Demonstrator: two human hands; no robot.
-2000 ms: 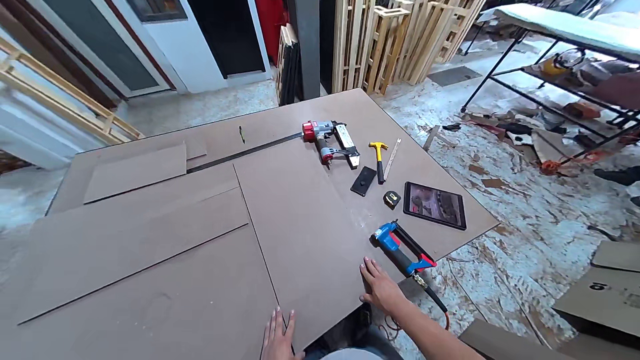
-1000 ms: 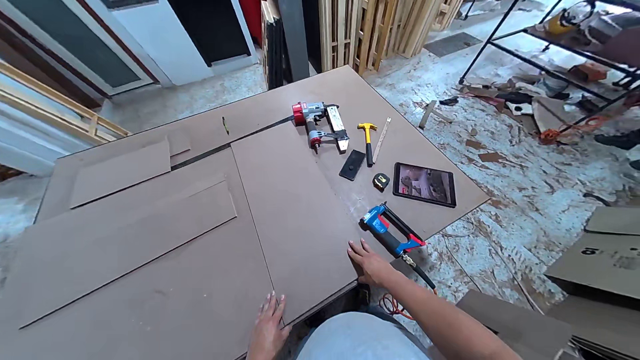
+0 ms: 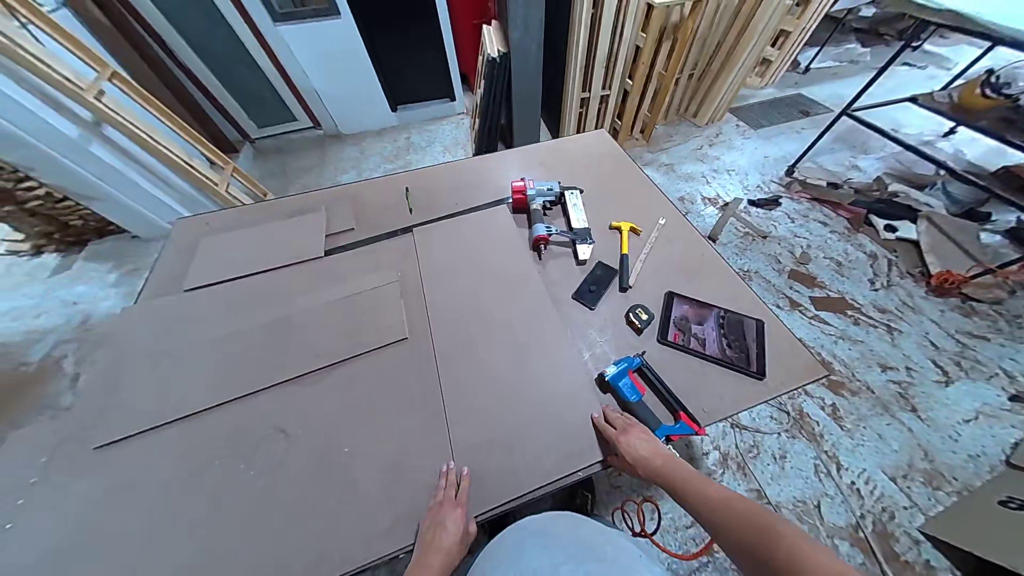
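My left hand (image 3: 446, 518) rests flat on brown fiberboard sheets, its fingertips at the seam between a large sheet (image 3: 360, 472) and a narrower panel (image 3: 496, 336). At the panel's near right corner lies my right hand (image 3: 628, 442), fingers on the edge, close beside a blue and black pneumatic stapler (image 3: 652, 398). A red and grey nail gun (image 3: 548, 216) lies farther back. Right of it are a yellow-headed hammer (image 3: 624, 254), a thin ruler (image 3: 646, 252), a black phone (image 3: 595, 285), a tape measure (image 3: 639, 318) and a tablet (image 3: 712, 334) with a lit screen.
Smaller board pieces (image 3: 256, 248) lie on the left of the work surface. Wooden frames (image 3: 656, 64) lean at the back. A metal rack (image 3: 896, 140) stands right, above scraps on the floor. An orange coiled air hose (image 3: 652, 532) hangs near my body, and a cardboard box (image 3: 980, 520) sits lower right.
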